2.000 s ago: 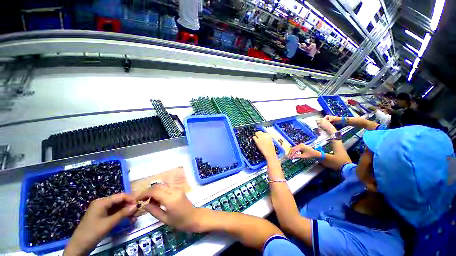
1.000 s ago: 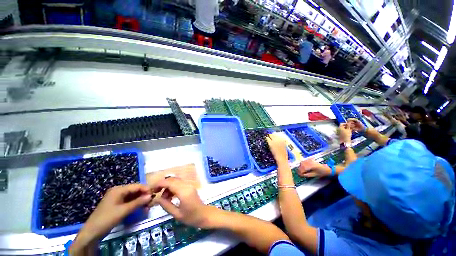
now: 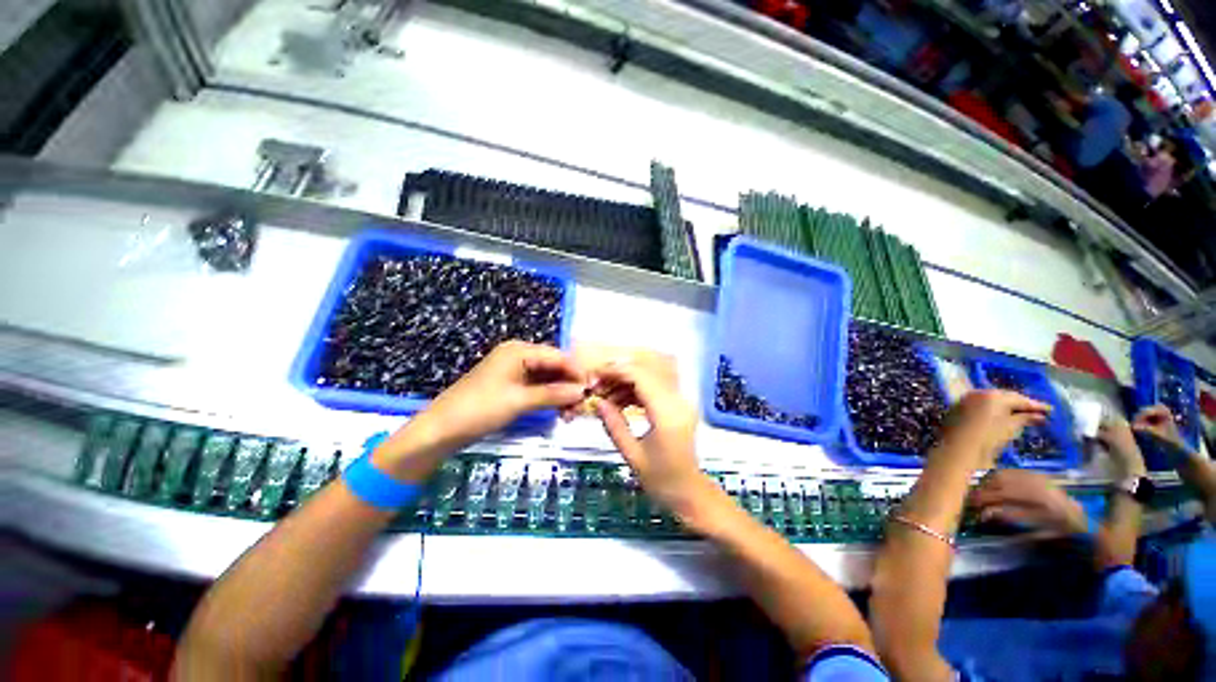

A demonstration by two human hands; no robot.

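Observation:
My left hand (image 3: 504, 386), bare with a blue wrist strap, and my right hand (image 3: 654, 433), bare, meet at the fingertips above a tan pad (image 3: 656, 362). They pinch a tiny component (image 3: 588, 392), mostly hidden by the fingers. A blue bin (image 3: 438, 320) heaped with dark components lies behind my left hand. Below my hands, a row of green circuit boards (image 3: 500, 493) runs along the conveyor. A whitish ring-like item (image 3: 636, 422) shows partly beside my right fingers.
A tilted blue bin (image 3: 784, 320) with few parts overlaps a fuller bin (image 3: 891, 393) on the right. Behind are a black slotted rack (image 3: 534, 220) and green-edged strips (image 3: 854, 260). A clear bag (image 3: 223, 243) lies far left. Another person's hands (image 3: 994, 426) work on the right.
The view has turned left and down, showing more conveyor and the far-left bench. My hands stay together at the fingertips. The neighbour's raised hand has left the full bin.

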